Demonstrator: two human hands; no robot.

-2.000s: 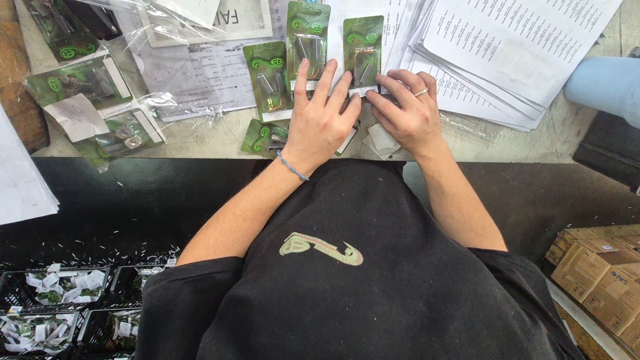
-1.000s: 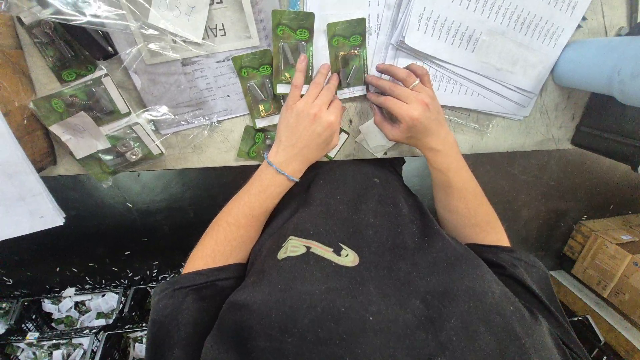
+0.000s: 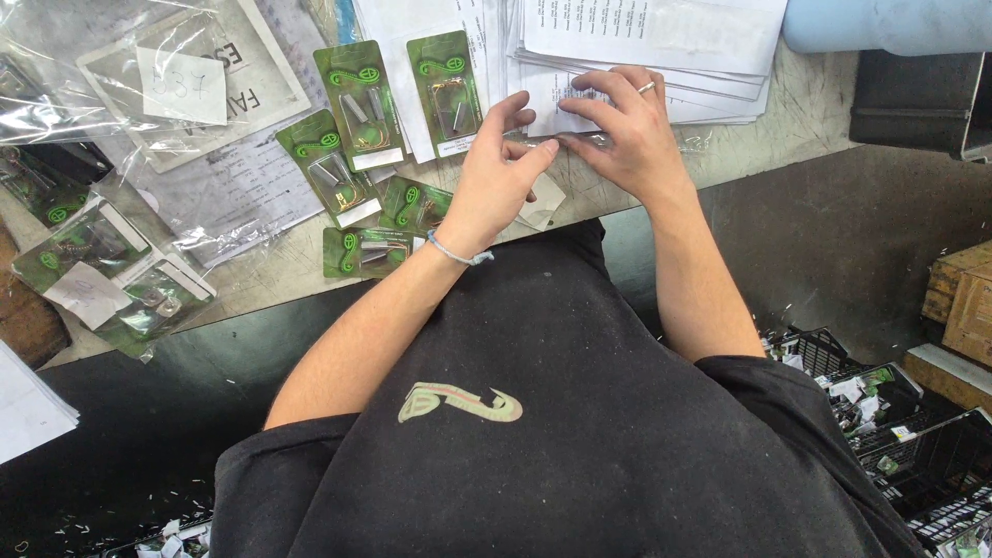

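Note:
My left hand [image 3: 496,174], with a blue cord bracelet at its wrist, is over the bench edge, thumb and fingers apart. My right hand [image 3: 628,128], wearing a ring, is just right of it with bent, spread fingers. Their thumb tips nearly meet beside clear plastic film [image 3: 601,141]; whether they touch it is unclear. Left of the hands, green blister cards with small metal parts include an upper right card [image 3: 449,93], a taller middle card [image 3: 360,105] and a tilted left card [image 3: 329,167]. Two more, a card [image 3: 415,203] and a lower card [image 3: 364,252], lie partly behind my left hand and forearm.
Stacked printed sheets [image 3: 659,46] lie beyond my hands, and a white paper scrap [image 3: 546,205] lies below them. Bagged green cards [image 3: 116,271] and a framed sign [image 3: 194,85] are at left. A blue cylinder [image 3: 883,23] is at upper right; black crates [image 3: 930,465] stand below the bench.
Both hands have come away from the upper blister cards, where my left fingers rested, and are now to their right, thumbs close together. The view has shifted and turned somewhat.

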